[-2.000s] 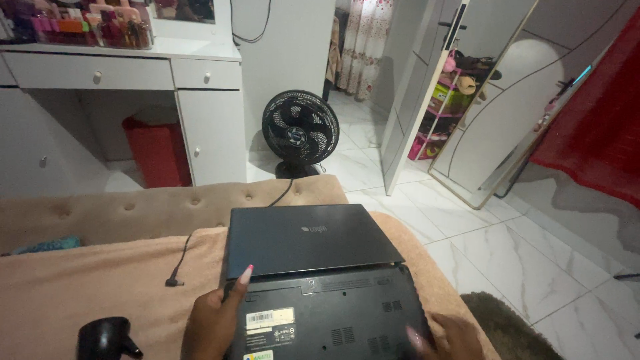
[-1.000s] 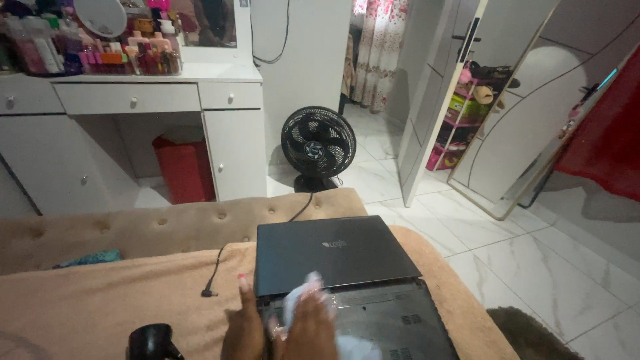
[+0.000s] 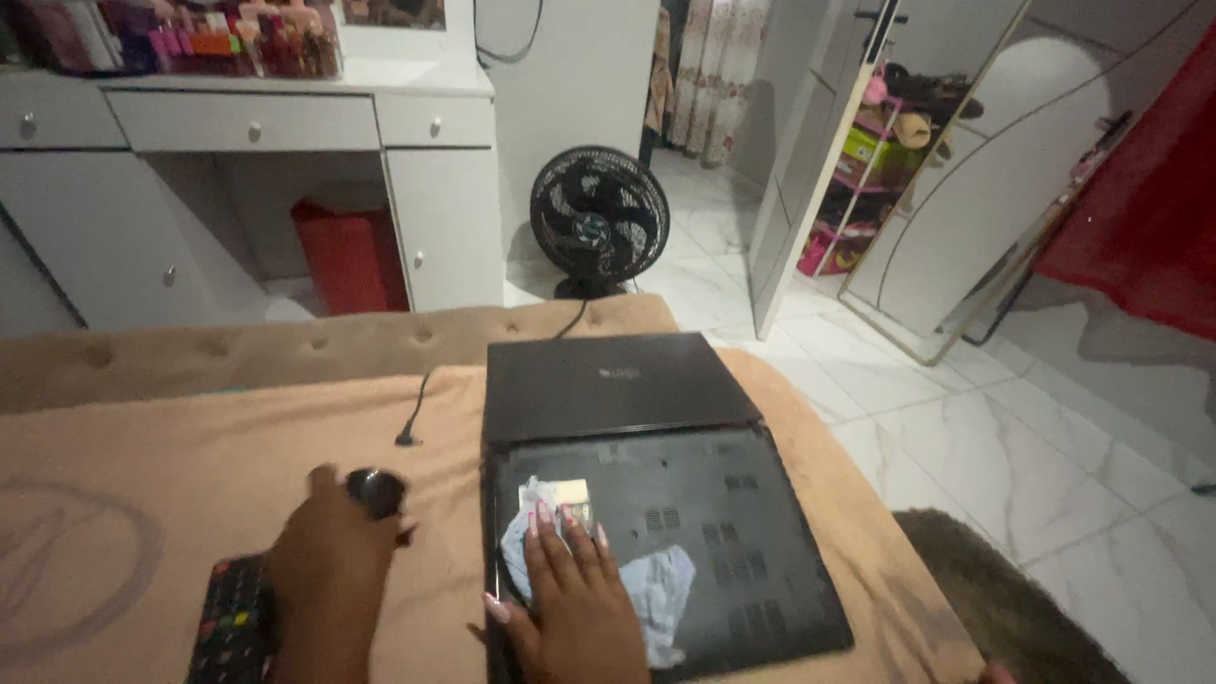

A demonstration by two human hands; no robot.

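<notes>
A black laptop (image 3: pixel 665 475) lies opened flat and face down on the peach blanket, its lid away from me and its vented underside nearer. My right hand (image 3: pixel 570 589) presses a light blue cloth (image 3: pixel 660 589) on the left part of the underside, partly over a label. To the left of the laptop, my left hand (image 3: pixel 332 551) is closed around a small black object (image 3: pixel 377 492), its kind unclear, just above the blanket. A remote control (image 3: pixel 228 617) with coloured buttons lies beside my left wrist, partly hidden by it. A cable with a barrel plug (image 3: pixel 408 437) rests beyond the left hand.
A tufted beige edge (image 3: pixel 380 328) runs along the bed's far side. Behind it stand a black fan (image 3: pixel 598 223) and a white dressing table (image 3: pixel 252 119) with a red bin (image 3: pixel 351 252) beneath. At right are a leaning mirror (image 3: pixel 959 209) and a dark rug (image 3: pixel 1007 589) on the tiled floor.
My left hand has moved left, off the laptop, and taken hold of the black object, which lay on the blanket two seconds ago. My right hand stays on the underside with the cloth.
</notes>
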